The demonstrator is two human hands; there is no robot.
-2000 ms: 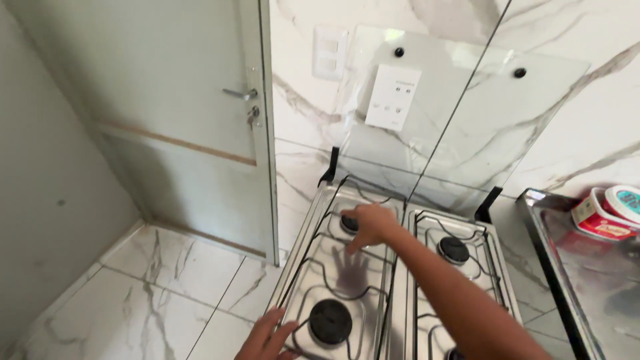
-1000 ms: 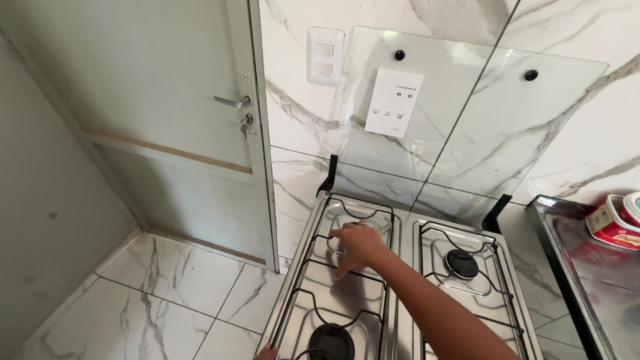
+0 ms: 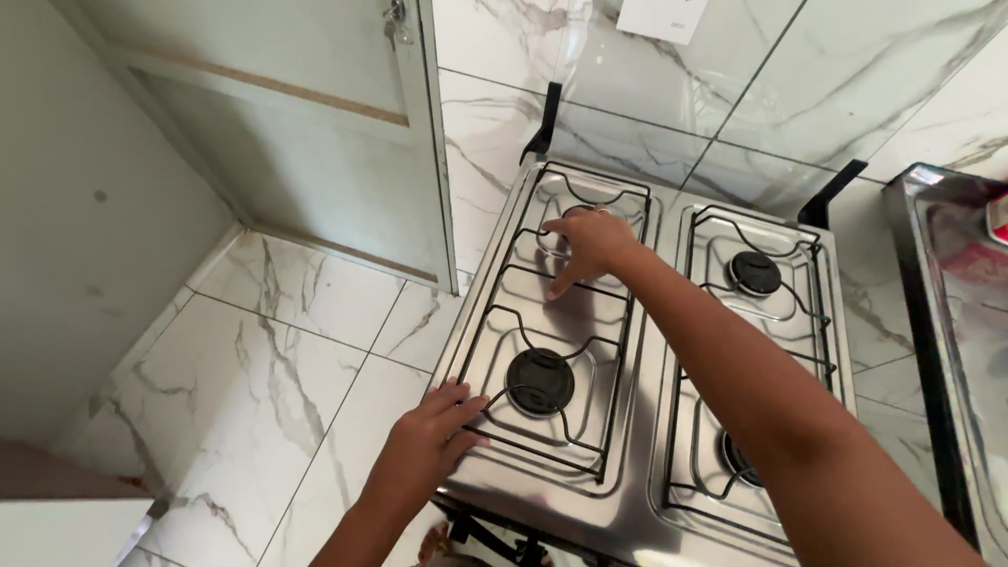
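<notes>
A four-burner stainless steel gas stove (image 3: 657,315) stands against the tiled wall. My right hand (image 3: 591,244) is over the back left burner, fingers spread over the black wire pan support (image 3: 567,278); whether it touches the burner is hidden. A ring shows on one finger. My left hand (image 3: 441,421) rests at the stove's front left edge, fingertips near the same support's corner. The front left burner cap (image 3: 540,382) lies between my hands. On the right are the back burner cap (image 3: 754,272) and another wire support (image 3: 831,346), partly behind my right forearm.
Two black hinge brackets (image 3: 543,122) (image 3: 831,193) rise at the stove's back, with a clear glass lid upright against the wall. A metal door (image 3: 299,157) with keys is on the left. A steel sink counter (image 3: 929,331) is at the right. A foot shows below the stove.
The view has tilted down and closer. My left hand, barely in view a second ago, now shows fully on the stove's edge. My right hand is still over the back left burner.
</notes>
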